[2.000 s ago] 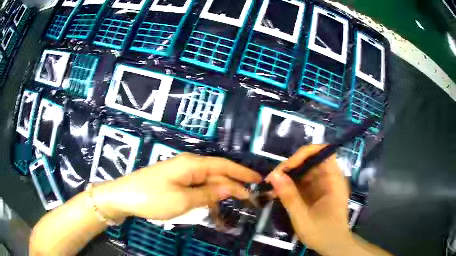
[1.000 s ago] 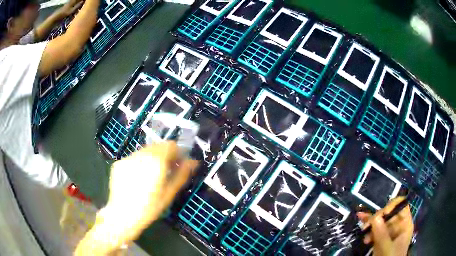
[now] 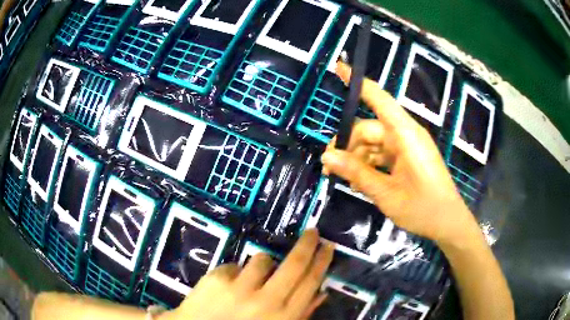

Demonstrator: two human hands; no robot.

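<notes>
A shiny black blister tray point(image 3: 284, 187) holds rows of teal-and-white front housings. My right hand point(image 3: 394, 156) holds a long thin black tool point(image 3: 355, 87) nearly upright over the tray, its lower end by my thumb and fingertips. Below that end lies a sideways housing point(image 3: 350, 219), its right part partly under my right hand. My left hand point(image 3: 262, 284) lies over the lower middle of the tray, fingertips at the lower left edge of that housing. Its fingers are slightly apart, and nothing shows held in it. No small part can be made out at the tool's lower end.
A green conveyor surface point(image 3: 462, 31) with a white edge point(image 3: 531, 119) runs along the upper right. A dark bench mat point(image 3: 531, 206) lies right of the tray. Part of another tray point(image 3: 14, 28) shows at the upper left edge.
The view has swung, and the person at the left is out of it. My left hand has moved from the tray's left side to the sideways housing. My right hand now holds the tool more upright.
</notes>
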